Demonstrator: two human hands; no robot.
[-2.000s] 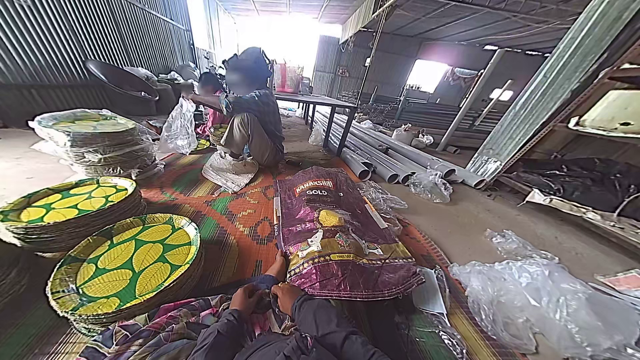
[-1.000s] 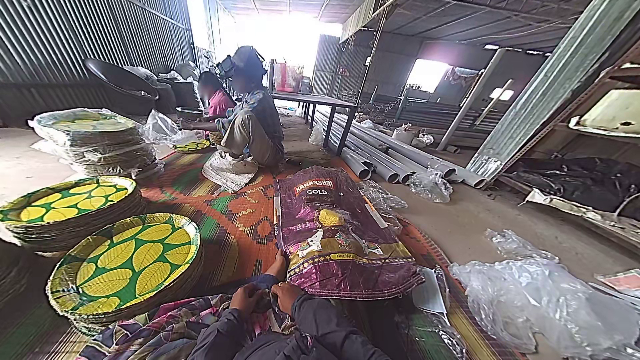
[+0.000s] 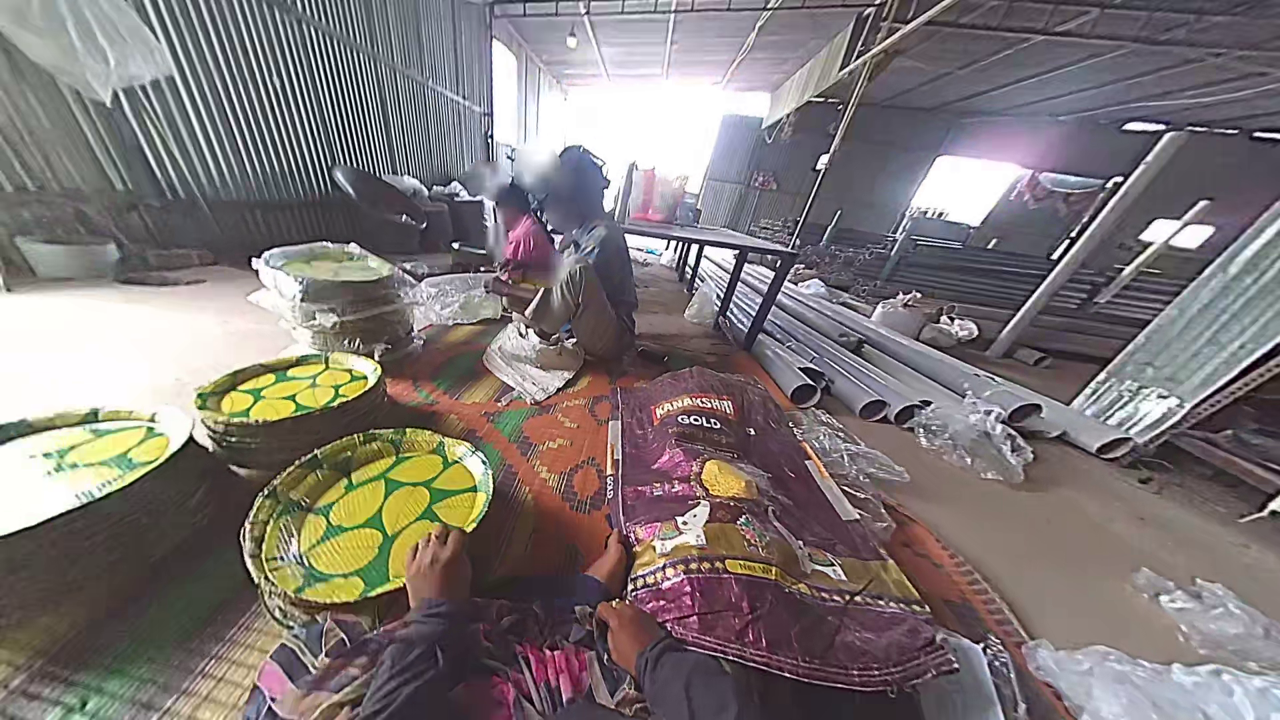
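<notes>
My left hand (image 3: 438, 568) rests on the near right rim of a green paper plate with yellow leaf shapes (image 3: 365, 515), the top of a stack; whether its fingers grip the rim I cannot tell. Beside the lower left edge of a purple printed woven sack (image 3: 750, 520) is my right hand (image 3: 630, 632), its fingers curled, with nothing plainly in it. A bare foot (image 3: 608, 568) touches the sack's left edge. Behind the nearest stack stands another plate stack (image 3: 290, 390), and a third (image 3: 90, 455) is at the far left.
Two people sit on the patterned mat (image 3: 560, 460) ahead, one handling a clear plastic bag (image 3: 455, 298). Plastic-wrapped plates (image 3: 335, 285) stand left of them. A table (image 3: 705, 238) and grey pipes (image 3: 860, 365) lie beyond the sack. Loose plastic wrap (image 3: 1150, 680) is at the lower right.
My left hand has moved left from beside my right hand to the plate stack. The near person's hands have a clear bag again. The view has turned left.
</notes>
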